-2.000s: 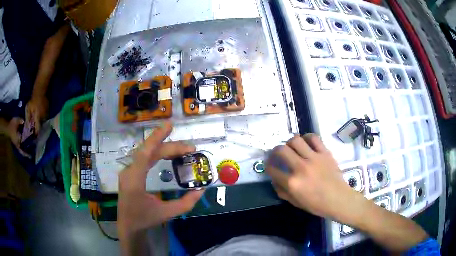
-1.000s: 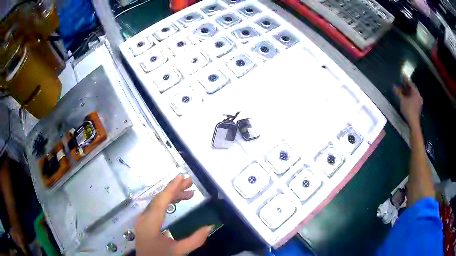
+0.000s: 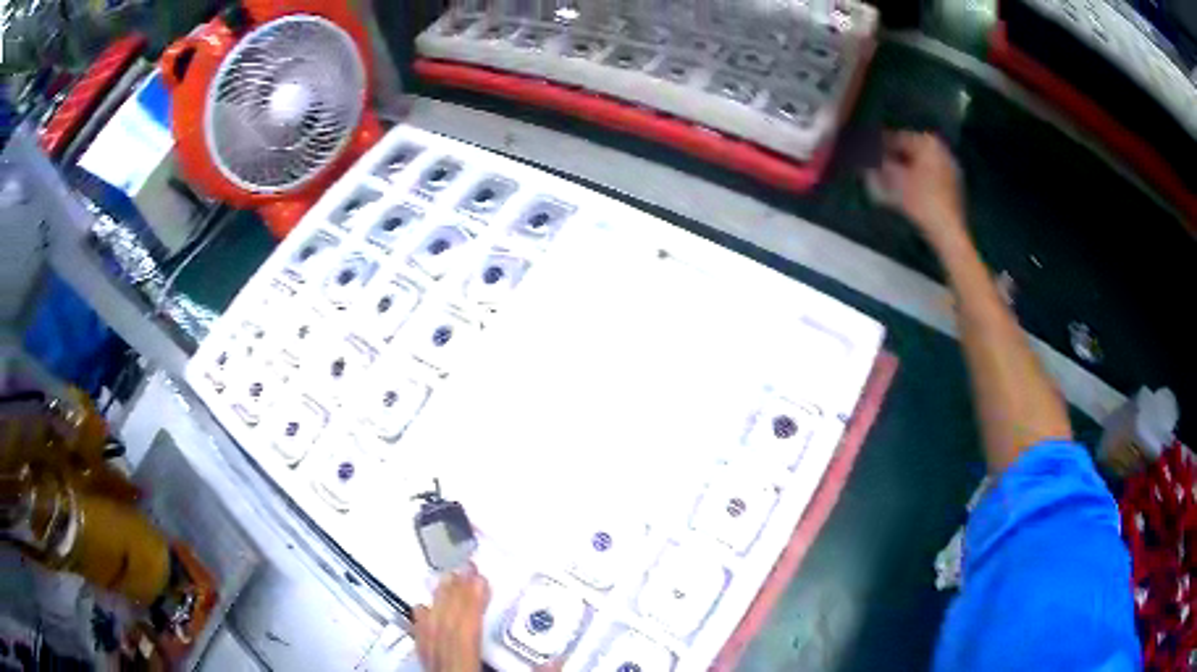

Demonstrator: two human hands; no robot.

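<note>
A grey-black display module (image 3: 444, 533) with a thin black tail is over the lower left part of the white blister tray (image 3: 617, 355). My left hand (image 3: 453, 622) is at the module's lower edge, with its fingertips closed on that edge. My right arm, in a blue sleeve, stretches forward past the tray's right side. My right hand (image 3: 923, 181) is blurred above the dark green surface, and whether it holds anything cannot be told. Pale back covers (image 3: 541, 620) with dark round centres sit in rows at the tray's left and lower right.
An orange-red desk fan (image 3: 284, 103) stands at the back left. A filled tray on a red edge (image 3: 617, 112) lies beyond the white tray. The gold-orange press head (image 3: 99, 532) and an orange fixture (image 3: 194, 593) are at the lower left. A white container (image 3: 1139, 427) is at the right.
The view has swung right. My left hand has moved from beside the tray to the display module. My right hand remains stretched out over the green surface. The smaller dark piece beside the module no longer shows.
</note>
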